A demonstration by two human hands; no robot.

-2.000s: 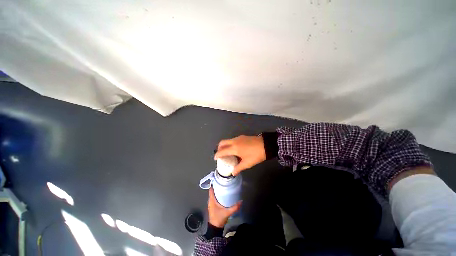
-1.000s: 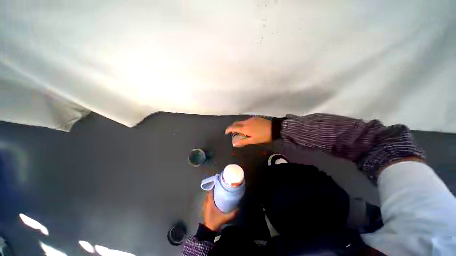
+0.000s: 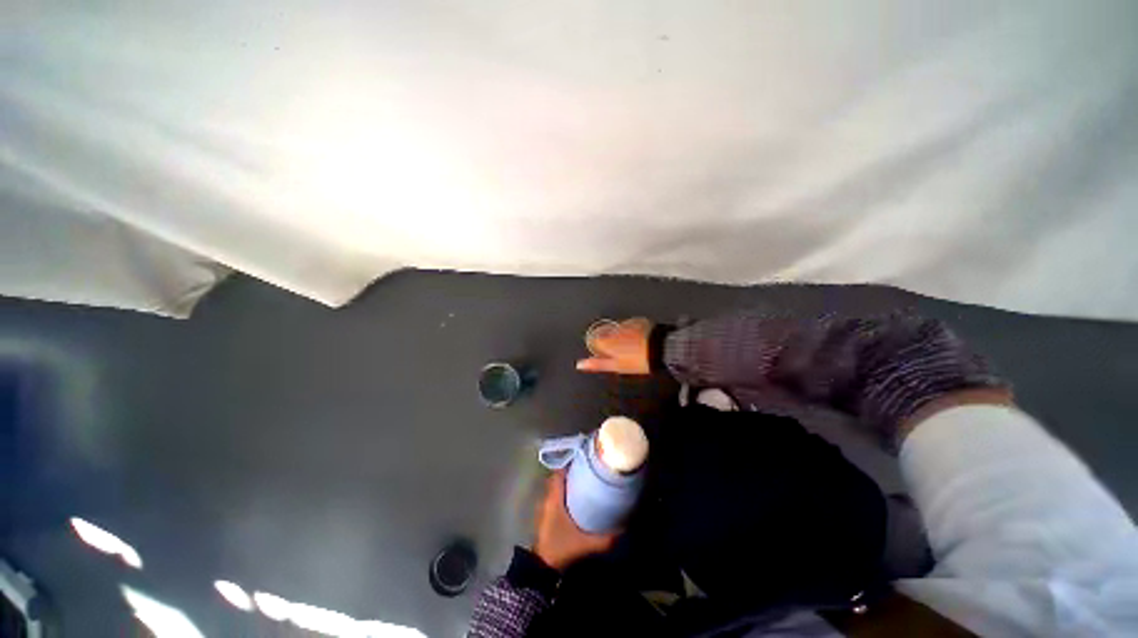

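My left hand (image 3: 568,530) is shut around the body of a pale blue bottle (image 3: 602,496) with a side handle and a whitish round top. The bottle is upright, above the dark lap. My right hand (image 3: 622,348) is beyond the bottle, low over the floor. A small round piece (image 3: 602,333) with a thin pale rim shows at its fingers; blur hides what it is. A dark round cup or lid (image 3: 499,385) is on the floor left of my right hand. Another dark round lid (image 3: 453,568) is on the floor left of my left hand.
An off-white cloth cover (image 3: 562,150) hangs across the top of the view, its lower edge above the grey floor (image 3: 312,424). Bright light patches lie at the lower left. A pale frame part (image 3: 19,598) shows at the lower-left edge. A shoe (image 3: 715,399) shows beyond the dark lap.
My right hand has left the bottle's top and moved away over the floor. A second round piece now shows on the floor. My left hand still holds the bottle.
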